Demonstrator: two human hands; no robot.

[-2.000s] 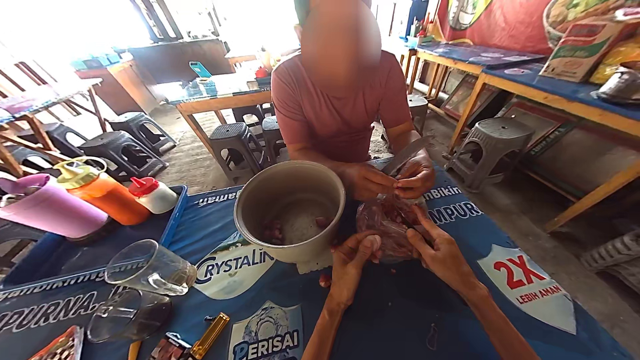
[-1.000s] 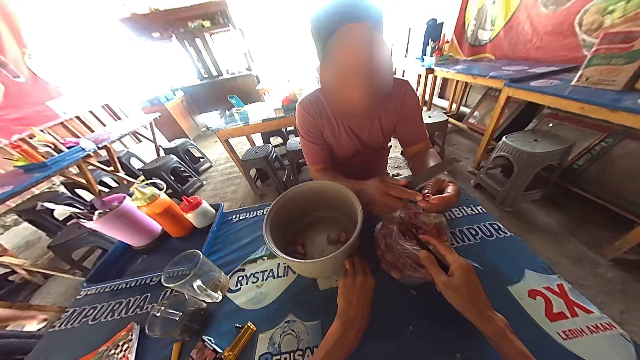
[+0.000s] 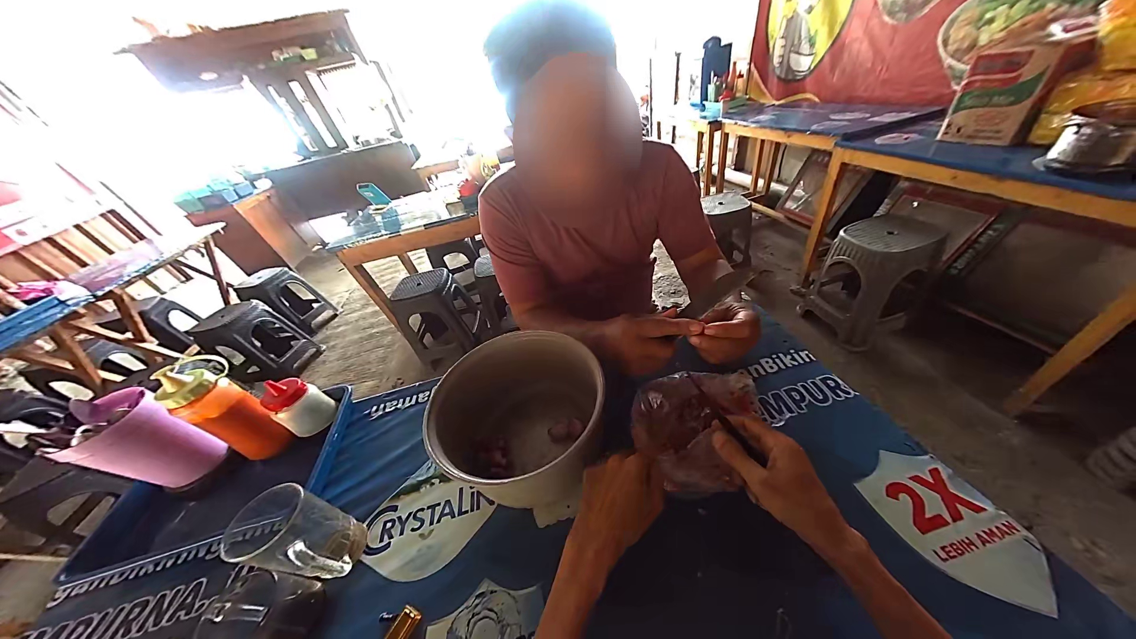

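Observation:
My right hand is closed on the dark handle of a knife, whose blade lies over a clear plastic bag of reddish pieces, perhaps shallots. At the bag's left edge is my left hand, its fingers bent; whether they grip anything I cannot tell. Just left of it stands a deep metal pot with a few small reddish-purple pieces at the bottom. Across the table, a person holds a knife and brings both hands together over something small.
A blue tray at left holds a pink container, an orange squeeze bottle and a white bottle with a red cap. Two glass mugs, one upper, lie near the tray. A gold lighter is at the front edge.
A knife now shows in my right hand, which was at the bag before. My left hand was on the bag two seconds ago, then beside the pot, and is now at the bag's left edge.

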